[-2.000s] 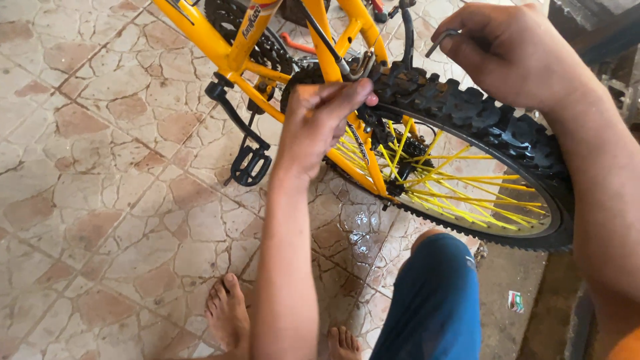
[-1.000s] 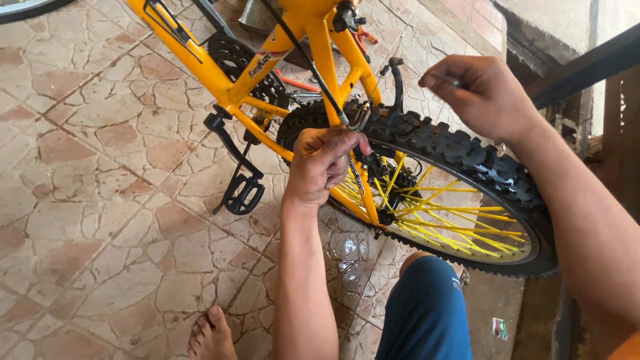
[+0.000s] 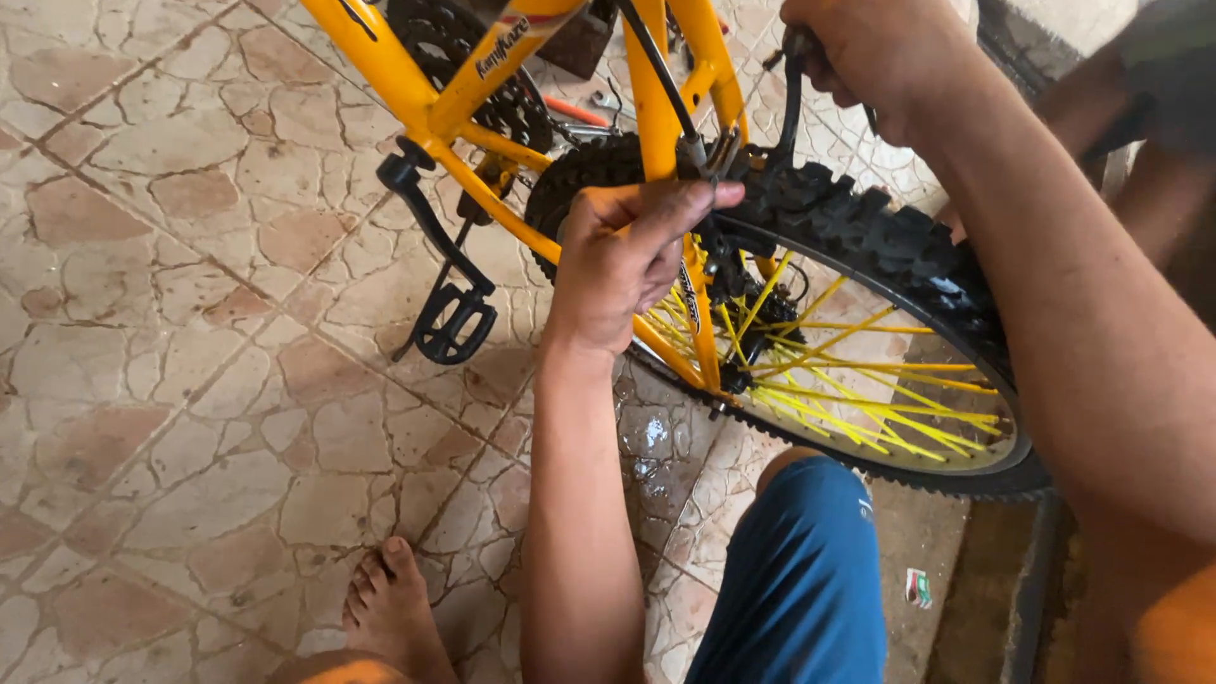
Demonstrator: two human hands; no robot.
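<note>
A yellow bicycle frame (image 3: 494,190) stands with its rear wheel towards the right, a knobby black tire (image 3: 874,228) around yellow spokes (image 3: 855,380). My left hand (image 3: 627,256) pinches a metal piece of the rear rim brake (image 3: 708,157), near the end of the black brake cable, by the seat stay; the exact part is partly hidden by my fingers. My right hand (image 3: 864,66) is curled at the top of the far black brake arm (image 3: 791,104); whether the thin tool seen before is in it is hidden.
A black pedal (image 3: 456,323) and crank stick out left of the frame. Tools with an orange handle (image 3: 575,111) lie on the tiled floor behind. Another person's blurred limbs (image 3: 1159,190) are at the upper right. My bare foot (image 3: 394,608) is below.
My right hand has moved from above the tire to the far brake arm. My left hand stays at the cable end. Another person's limbs have appeared at the right.
</note>
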